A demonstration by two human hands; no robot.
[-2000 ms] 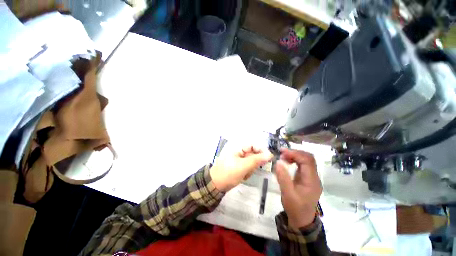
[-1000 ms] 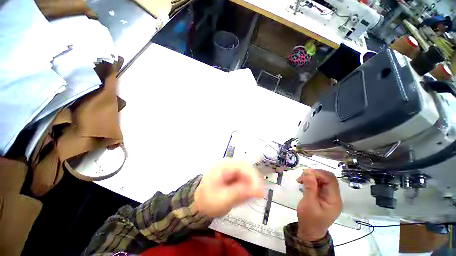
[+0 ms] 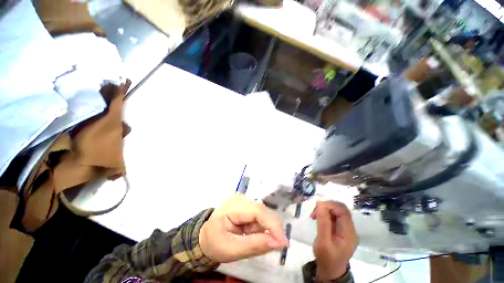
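Observation:
My left hand [image 3: 243, 229] is low in the centre, its thumb and index finger pinched together. My right hand [image 3: 334, 237] is to its right, apart from it, also with fingertips pinched. No item shows in either hand; a fine thread would be too thin to see. The sewing machine [image 3: 370, 124] stands at the right, blurred. The small dark round presser wheel [image 3: 305, 188] is beyond and between my hands, touched by neither. The needle cannot be made out.
A brown pile of bag pieces [image 3: 96, 143] with a loop and white sheets [image 3: 27, 94] lies at the left of the white table [image 3: 182, 143]. A dark strip [image 3: 286, 243] lies between my hands. Black knobs [image 3: 395, 207] hang under the machine. A grey bin [image 3: 243, 69] stands beyond the table.
My hands were together at the presser wheel and have moved apart and back towards me. In the last second, both have shifted slightly lower and the view has moved.

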